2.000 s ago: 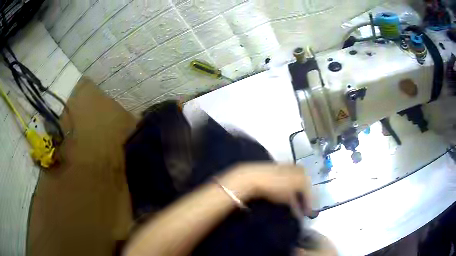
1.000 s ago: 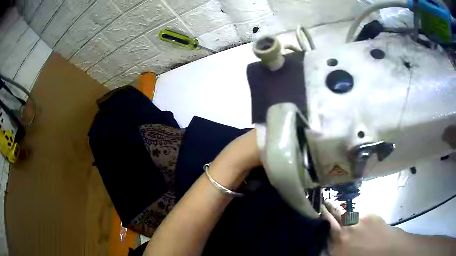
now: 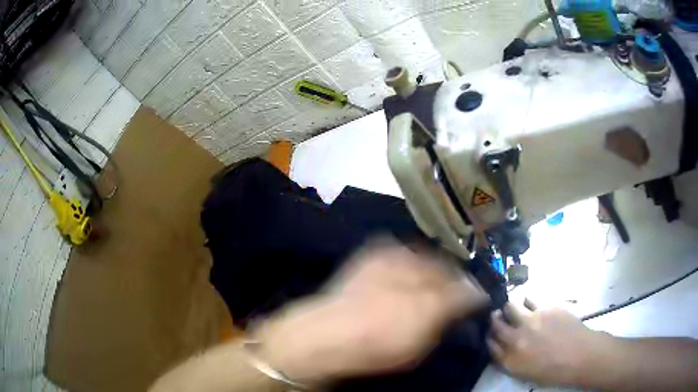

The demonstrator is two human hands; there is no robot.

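Note:
A dark garment (image 3: 268,230) lies bunched on the machine table, its right edge at the needle area of the cream-white sewing machine (image 3: 559,122). My left hand (image 3: 383,306), blurred and with a bangle at the wrist, is over the garment left of the needle; its fingers are too blurred to tell whether they grip. My right hand (image 3: 543,344) is low at the right, just below the thread tension knob (image 3: 517,274), its fingertips on the garment's right edge. The presser foot is mostly hidden.
A cardboard sheet (image 3: 130,268) stands at the left, with an orange strip (image 3: 281,155) beside the garment. A yellow-green screwdriver (image 3: 320,93) lies by the brick-pattern wall. A yellow plug (image 3: 73,220) hangs far left. A dark narrow tool (image 3: 614,217) is right of the needle.
The view has moved back from the machine. My left hand has come out from behind the machine head, towards me. The garment has shifted and its patterned lining no longer shows. My right hand stays near the needle.

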